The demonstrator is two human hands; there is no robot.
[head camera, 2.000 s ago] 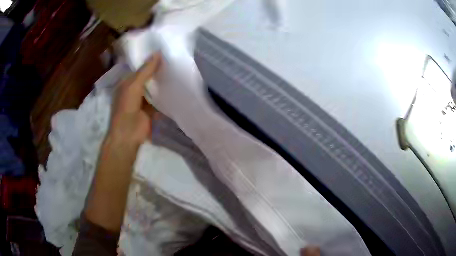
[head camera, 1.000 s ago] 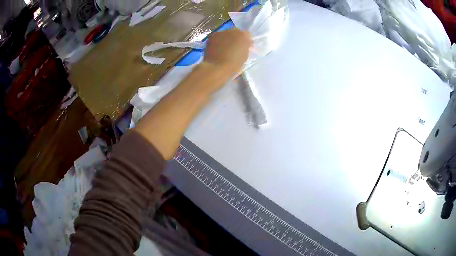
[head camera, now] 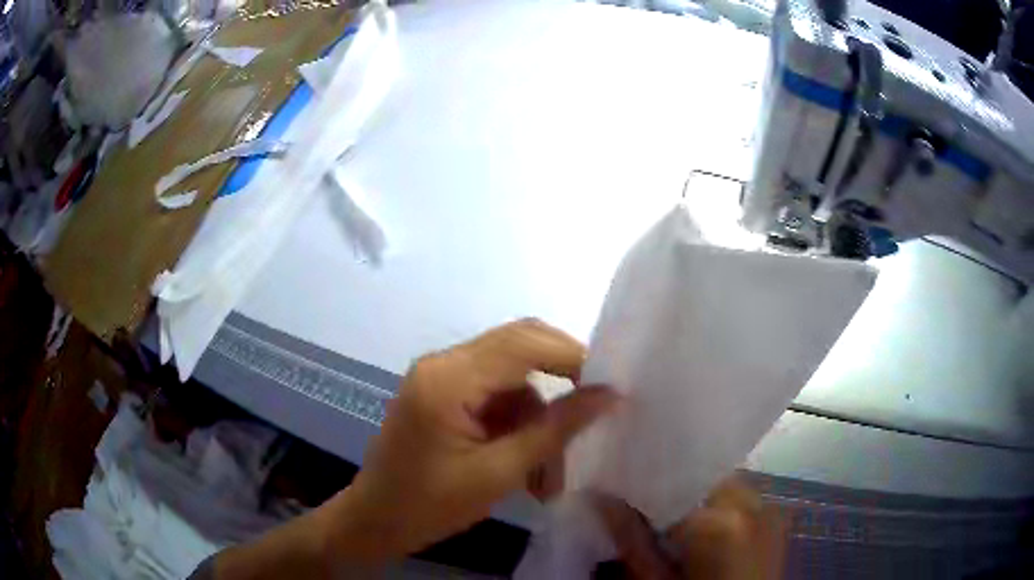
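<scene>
A white fabric piece [head camera: 726, 351] runs from the presser foot area of the machine head [head camera: 811, 136] down toward me. My left hand [head camera: 499, 419] grips its left edge between thumb and fingers. My right hand [head camera: 720, 538] is blurred and partly cut off by the bottom edge; it is at the lower end of the cloth, and its grip is unclear. The needle is hidden or too small to tell.
Long white strips [head camera: 272, 204] lie across the table's left edge. A narrow scrap [head camera: 357, 215] lies beside them, and a curled one [head camera: 215, 164] on the cardboard [head camera: 108, 244]. The printed ruler [head camera: 301, 374] lines the front edge. A white heap [head camera: 130, 510] is below.
The view has swung right to the machine head. My left hand has moved from the strips at the table's left edge to the cloth at the machine. My right hand has come into view.
</scene>
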